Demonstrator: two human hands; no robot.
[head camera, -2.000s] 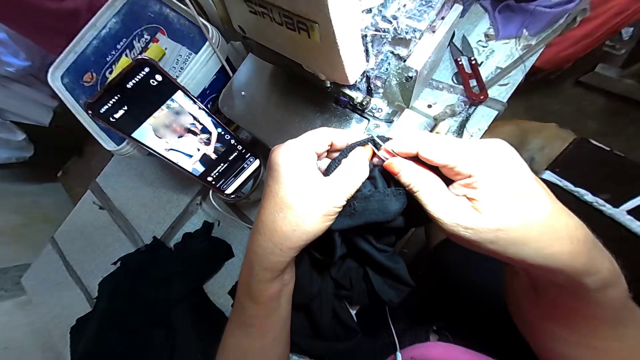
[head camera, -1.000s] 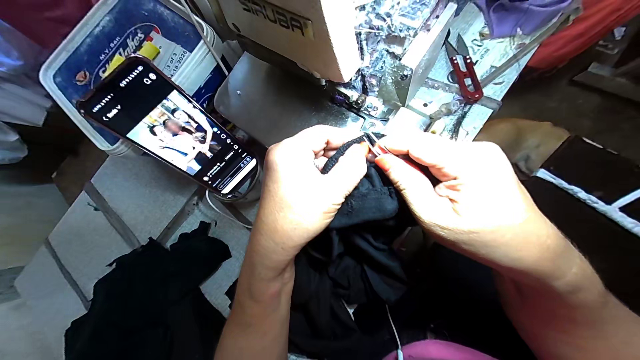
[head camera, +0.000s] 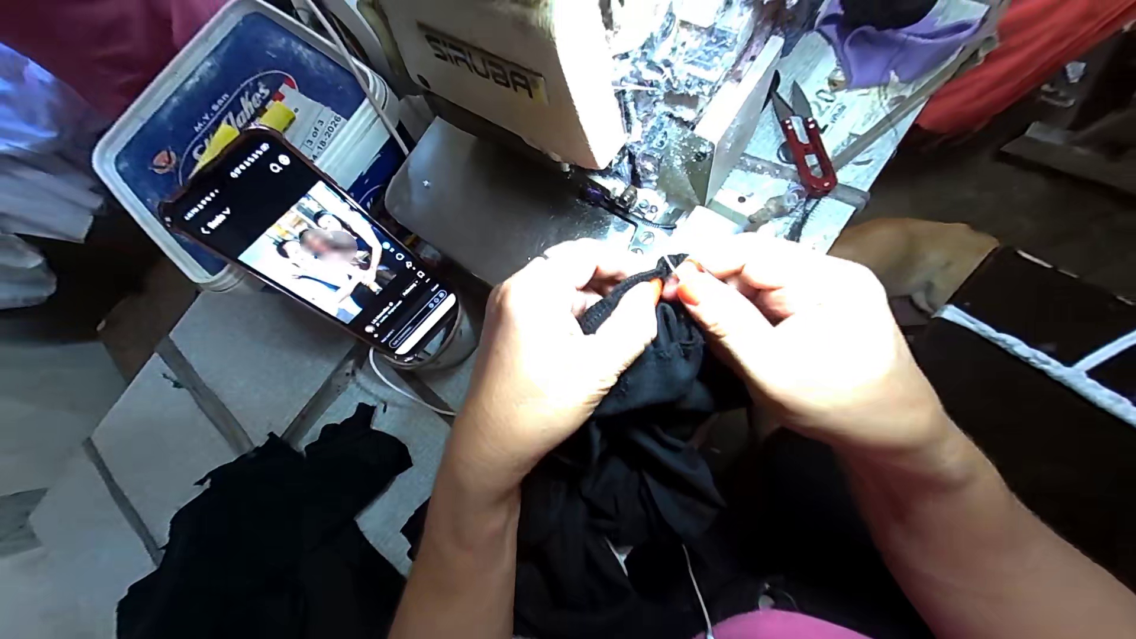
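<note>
A black fabric garment (head camera: 657, 390) hangs in folds from both hands over my lap. My left hand (head camera: 568, 346) grips its thick seamed edge between thumb and fingers. Close beside it, my right hand (head camera: 790, 328) pinches the same edge, thumb against index finger. A short pale strand or thin tip shows between the fingertips; what it is cannot be told. Just beyond the hands stands a Siruba sewing machine (head camera: 506, 71) with its metal plate (head camera: 497, 195). Red-handled thread snips (head camera: 809, 155) lie on the machine table to the right, blades apart.
A lit smartphone (head camera: 311, 248) leans at the left against a blue and white plastic tub (head camera: 213, 115). Black cloth (head camera: 275, 532) lies on the tiled surface at lower left. Purple cloth (head camera: 896, 44) is at the upper right. A tan animal (head camera: 914, 257), partly hidden, is below the table's right side.
The fingertips of my right hand have shifted slightly at the cloth edge, and the slim thing between them now shows less. The left hand keeps its hold. The picture on the phone has changed.
</note>
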